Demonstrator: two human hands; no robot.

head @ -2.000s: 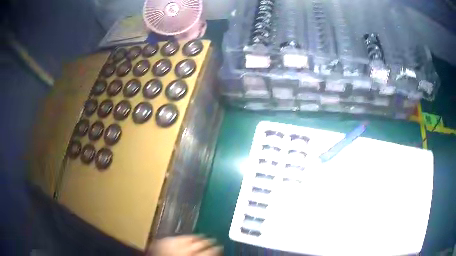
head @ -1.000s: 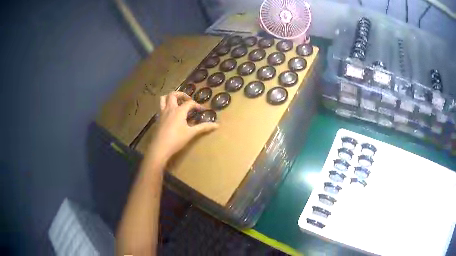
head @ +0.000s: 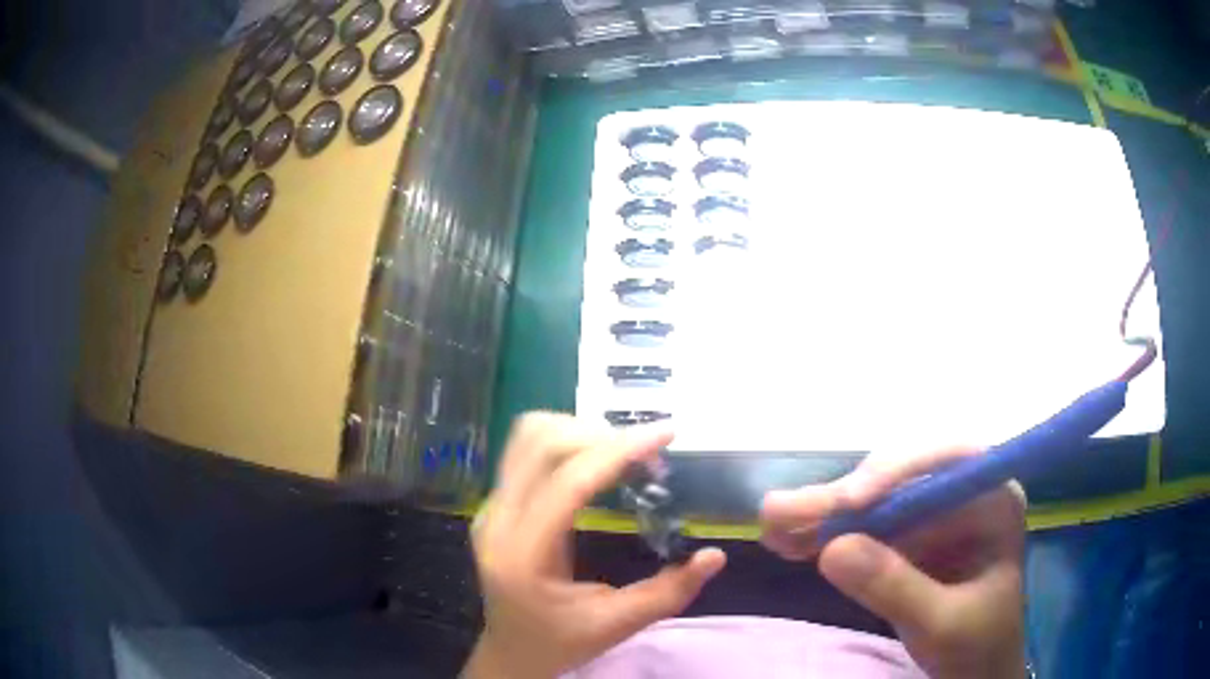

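Note:
My left hand (head: 564, 551) is at the bottom centre, below the white tray, and holds a dark lens unit (head: 657, 511) on edge between thumb and fingers. The unit is blurred. My right hand (head: 929, 551) is to its right and holds the blue corded tool (head: 989, 467); its working tip is hidden or too blurred to see. The tool's front end points toward the lens unit and does not touch it. The white tray (head: 929, 279) has two columns of lens units on its left side, the left column longer.
At left, tan cardboard (head: 272, 358) bearing rows of lens units (head: 376, 114) lies on stacked clear trays (head: 445, 252). The compartment box (head: 849, 37) is at the top. A thin red line (head: 1128, 312) runs from the tool. Yellow tape (head: 1101, 511) edges the green mat.
My left hand has moved from the cardboard to the bottom centre with a lens unit. My right hand and the blue tool have come into view. The view has shifted, with the fan out of frame.

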